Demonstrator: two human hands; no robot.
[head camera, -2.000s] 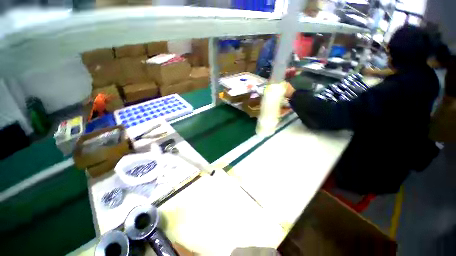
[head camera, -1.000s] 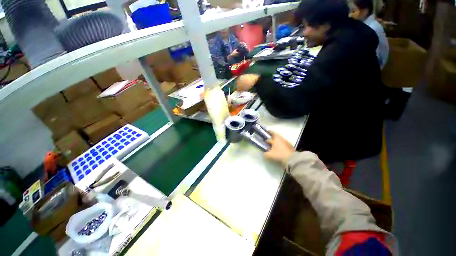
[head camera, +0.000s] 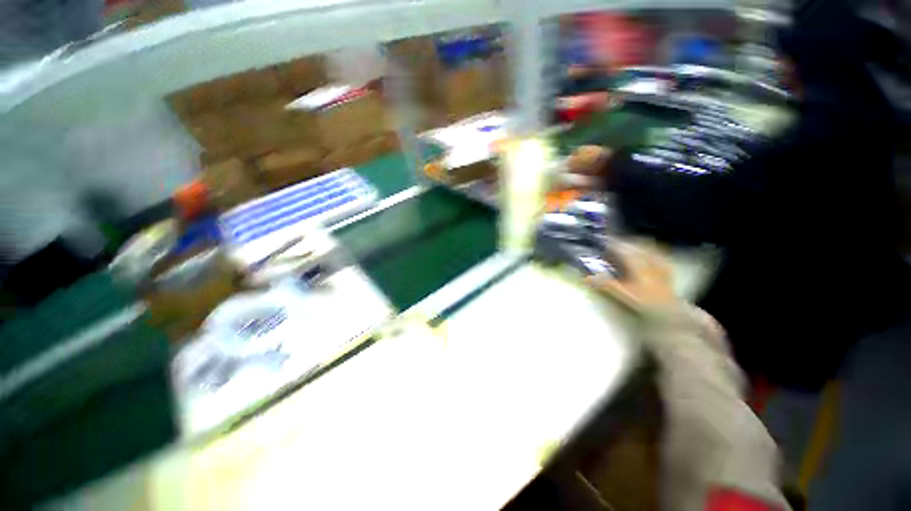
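The view is blurred. My right hand (head camera: 644, 277) reaches out from the right in a beige sleeve, closed around the handle ends of dark hair dryers (head camera: 574, 235) with silvery heads. They are at the bench's far part, beside the wrapped pale roll (head camera: 524, 195); blur hides whether they touch the bench. My left hand is not in view. The white parts bowl (head camera: 255, 319) stands on the white tray (head camera: 345, 317) at left centre.
A person in dark clothes (head camera: 809, 200) sits at the right, beside many silvery dryer parts (head camera: 694, 140). The green conveyor (head camera: 430, 245) runs behind the pale bench (head camera: 400, 429). A pocket tray (head camera: 300, 212) and an open carton (head camera: 190, 294) are at the left. White rails cross above.
The camera has turned left, so the bowl and bench show further right. Two dryers lay near the bench's front left, then my right hand held them; now they are beside the roll, still in hand.
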